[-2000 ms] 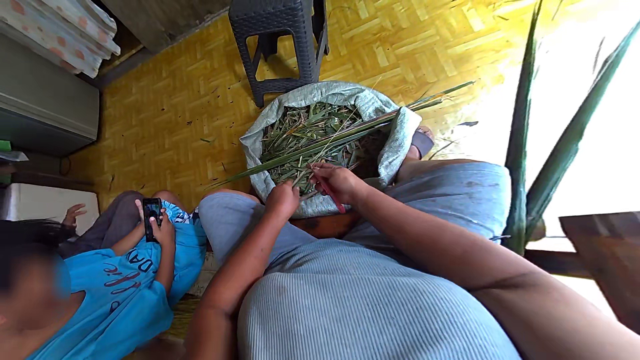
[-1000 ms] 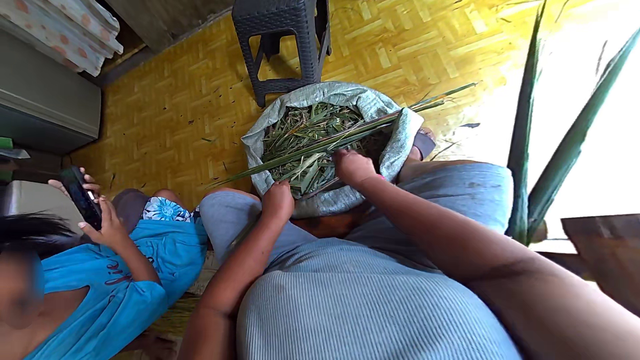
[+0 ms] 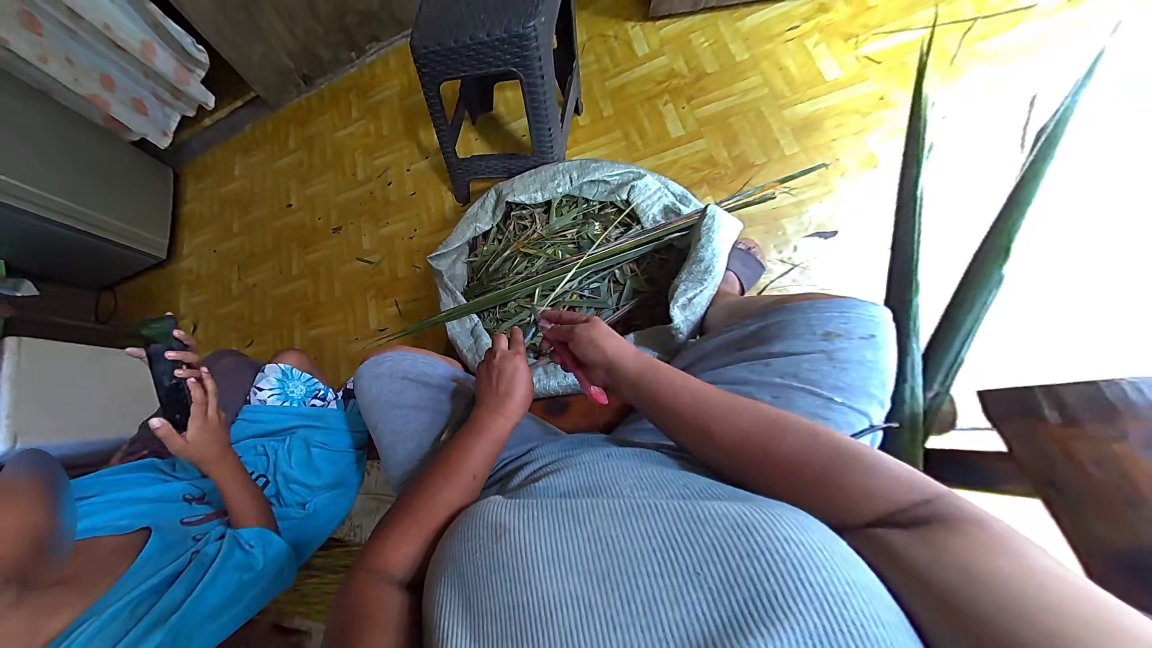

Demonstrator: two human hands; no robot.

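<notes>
A woven plastic sack [image 3: 459,243] with a rolled-down rim stands between my knees, filled with cut green leaf strips [image 3: 531,243]. Several long leaf strips [image 3: 621,245] lie across its mouth and stick out on both sides. My right hand [image 3: 589,346] is closed around a pink-handled tool [image 3: 589,387], whose working end I cannot make out. Close to it, at the sack's near edge, my left hand [image 3: 504,373] has its fingers bent together; whether a thin strip is pinched there cannot be told.
A dark plastic stool [image 3: 486,54] stands just beyond the sack. At the left sits a person in a blue shirt [image 3: 306,459] with a phone [image 3: 168,373]. Long green leaves [image 3: 909,243] rise at the right, near a wooden board [image 3: 1080,450]. Leaf scraps lie on the floor [image 3: 306,207].
My right hand has moved from over the sack's contents back toward my left hand, and the pink handle shows again. The person at the left has shifted the phone.
</notes>
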